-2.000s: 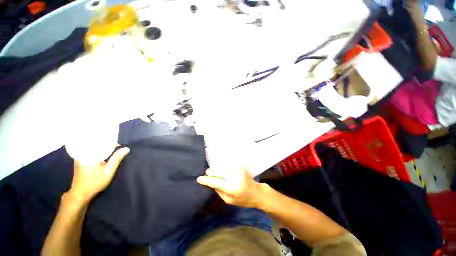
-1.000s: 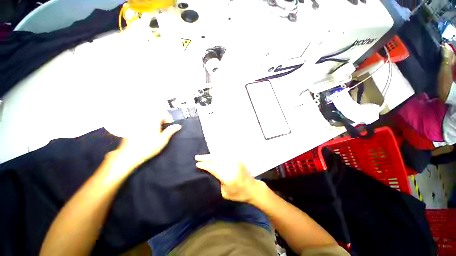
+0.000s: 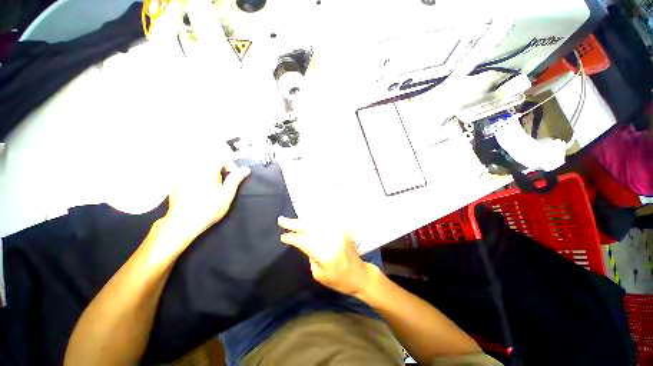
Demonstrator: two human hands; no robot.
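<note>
A dark garment panel (image 3: 236, 236) lies over the table's front edge, with its upper end at the presser foot (image 3: 284, 134) of the white sewing machine (image 3: 444, 53). My left hand (image 3: 204, 196) rests on the panel just below and left of the foot, thumb pointing at it. My right hand (image 3: 326, 250) rests at the panel's right edge, its fingertips on the cloth. Both hands press the cloth flat rather than grip it. Bright glare washes out parts of both hands. Whether the needle is in the cloth cannot be told.
A smartphone (image 3: 392, 149) lies right of the foot. An open accessories box (image 3: 551, 118) stands at the table's right end. Below it is a red basket (image 3: 555, 214) with dark cloth (image 3: 537, 293) piled over it. More dark cloth (image 3: 79, 61) lies along the back left.
The panel's upper end has moved up to the foot, and my left hand has moved right and up with it. The camera view has shifted, and glare no longer hides the smartphone.
</note>
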